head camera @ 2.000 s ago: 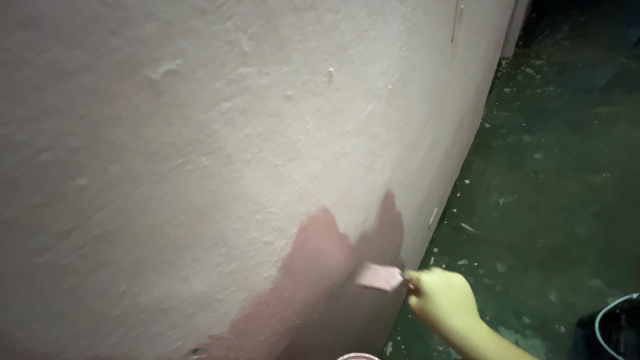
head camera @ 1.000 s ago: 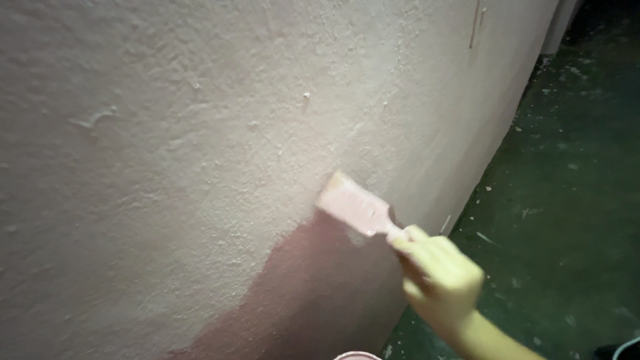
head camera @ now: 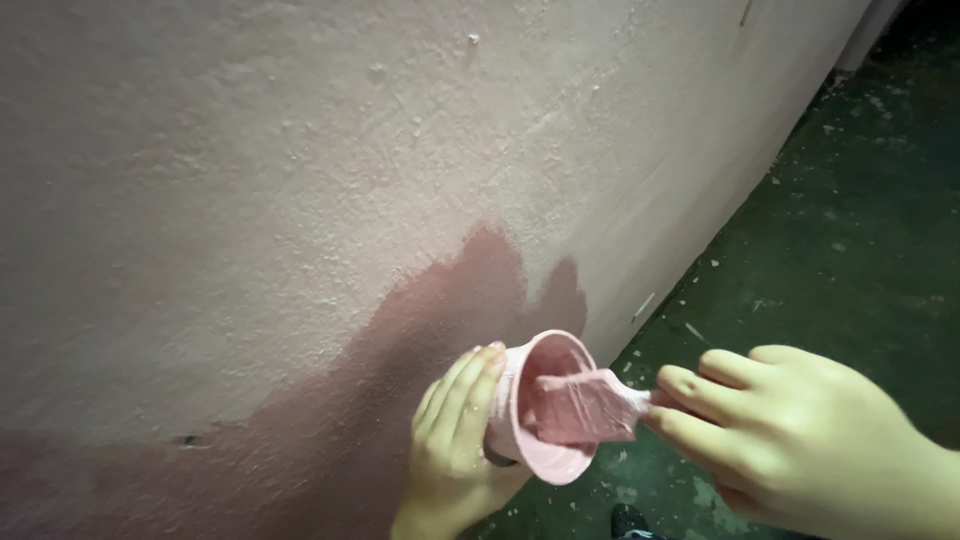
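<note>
At the lower middle, my left hand grips a cup coated in pink paint, its mouth tilted toward the right. My right hand holds a flat paintbrush by its handle. The brush's paint-covered head reaches inside the cup's mouth, and the bristle tips are hidden in there. Behind both stands a rough, pale wall. Darker pink paint covers its lower part, with an uneven upper edge that rises in two peaks just above the cup.
A dark green floor speckled with paint spots runs along the wall's base on the right. A dark shoe shows at the bottom edge. Small bumps and a dark hole mark the wall.
The brush has come away from the wall and down into the cup. My left hand has come into view with the cup, whose rim alone showed at the bottom edge before.
</note>
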